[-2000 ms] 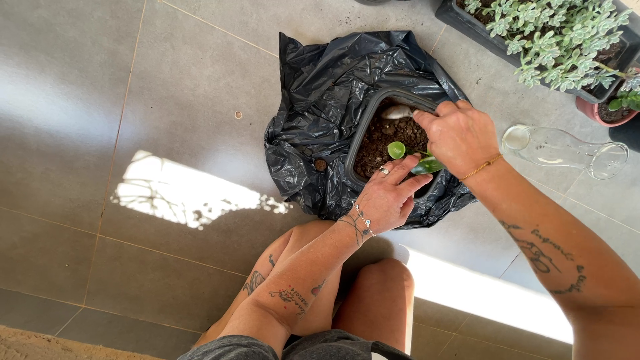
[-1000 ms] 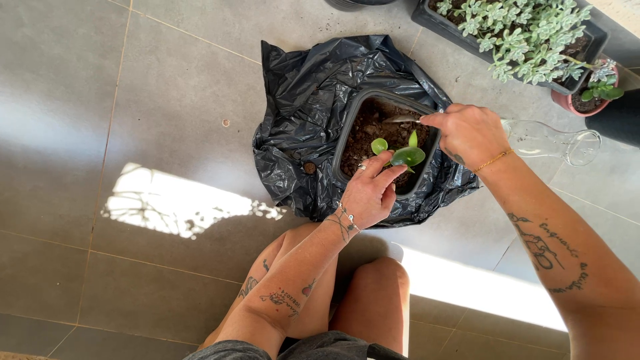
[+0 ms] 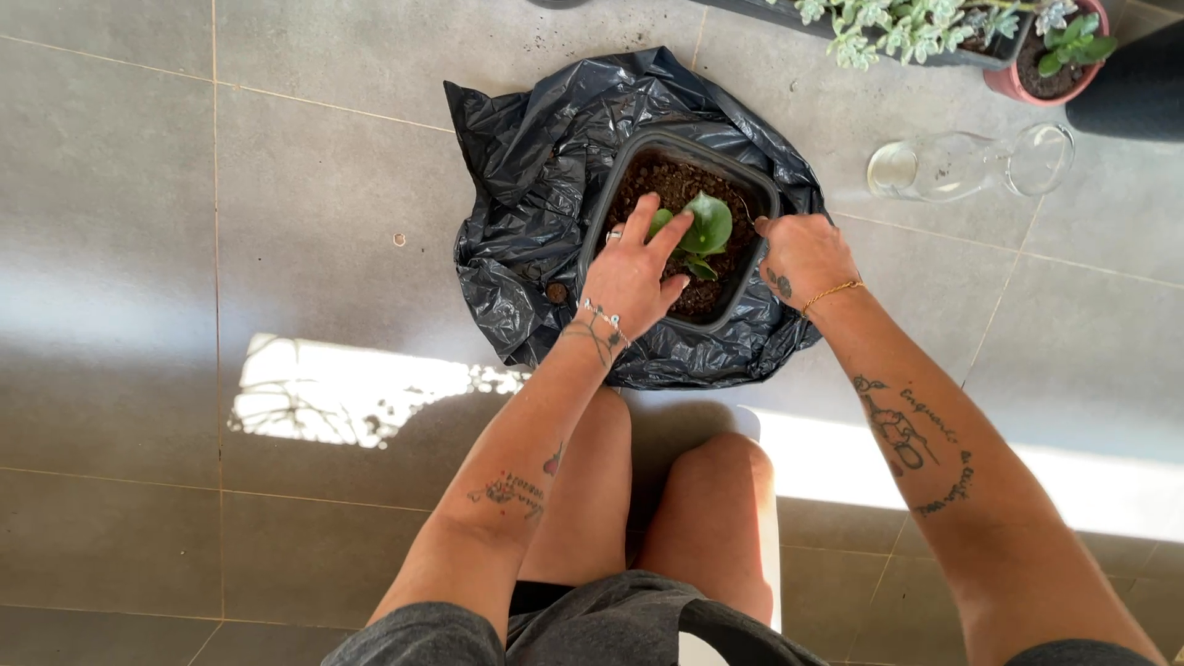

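A dark square plastic pot (image 3: 603, 199) of brown soil (image 3: 680, 176) stands on a crumpled black plastic bag (image 3: 518, 217). In the soil is a small plant with round green leaves (image 3: 709, 224). My left hand (image 3: 634, 268) reaches over the pot's left side with its fingers spread about the plant, the index finger against a leaf; the fingertips press near the stems. At the right rim, my right hand (image 3: 803, 259) is closed on a small metal tool (image 3: 747, 209), seemingly a spoon, mostly hidden by the fist and soil.
A clear glass carafe (image 3: 957, 166) lies on its side on the tiled floor, right of the bag. Beyond it are a pink pot (image 3: 1006, 85) with a small plant, a black container (image 3: 1133, 88) and a trough of succulents (image 3: 869, 32). My knees are close below the bag.
The metal tool has moved from the soil's far side to its right edge with my right hand. My left hand's fingers have spread over the plant. The view has shifted.
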